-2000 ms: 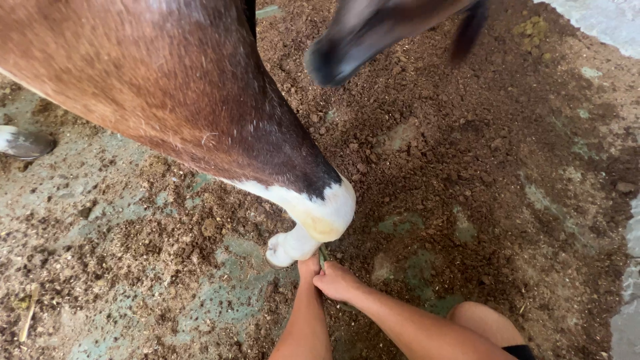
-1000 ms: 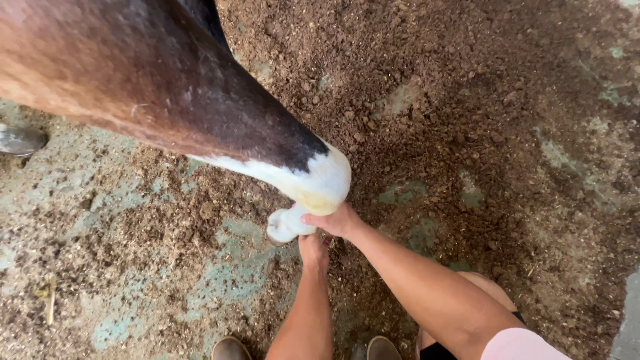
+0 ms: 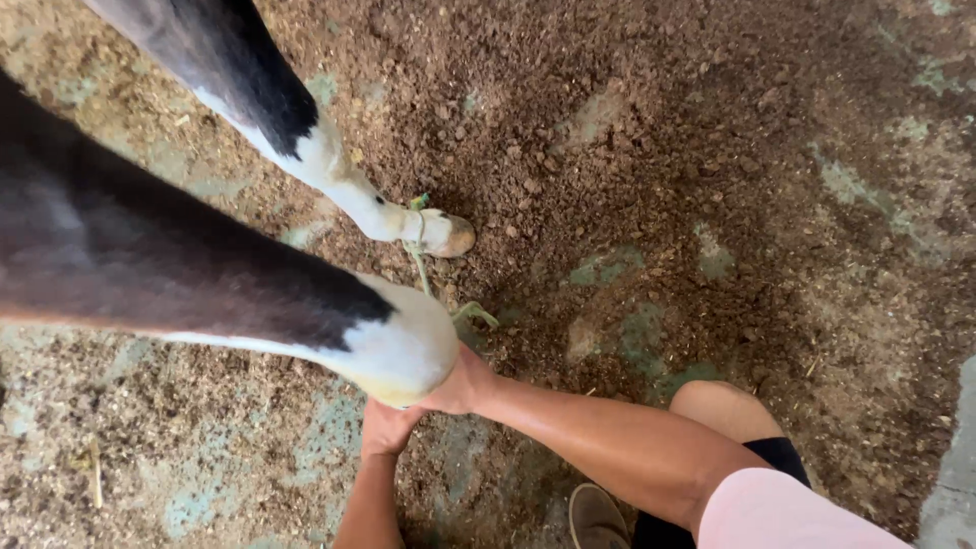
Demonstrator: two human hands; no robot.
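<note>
A horse's dark brown foreleg with a white knee (image 3: 415,335) reaches in from the left, bent at the knee. My right hand (image 3: 463,381) is against the leg just below and right of the knee, its fingers hidden. Below the knee is my left hand (image 3: 389,423), close beside the right, its fingers also hidden by the leg. What either hand grips cannot be seen. The horse's other white lower leg (image 3: 351,194) ends in a hoof (image 3: 457,236) on the ground, with a pale green rope (image 3: 415,248) around its pastern. A loose rope end (image 3: 474,311) shows beside the white knee.
Loose brown dirt and bedding (image 3: 595,175) cover the floor, with greenish patches showing through. My shoe (image 3: 597,518) and bent knee (image 3: 724,408) are at the bottom. A grey concrete edge (image 3: 953,465) runs along the lower right.
The other foreleg with the rope has come into view. The lower part of the bent leg, seen earlier beside my hands, is now hidden behind its knee. The view has shifted.
</note>
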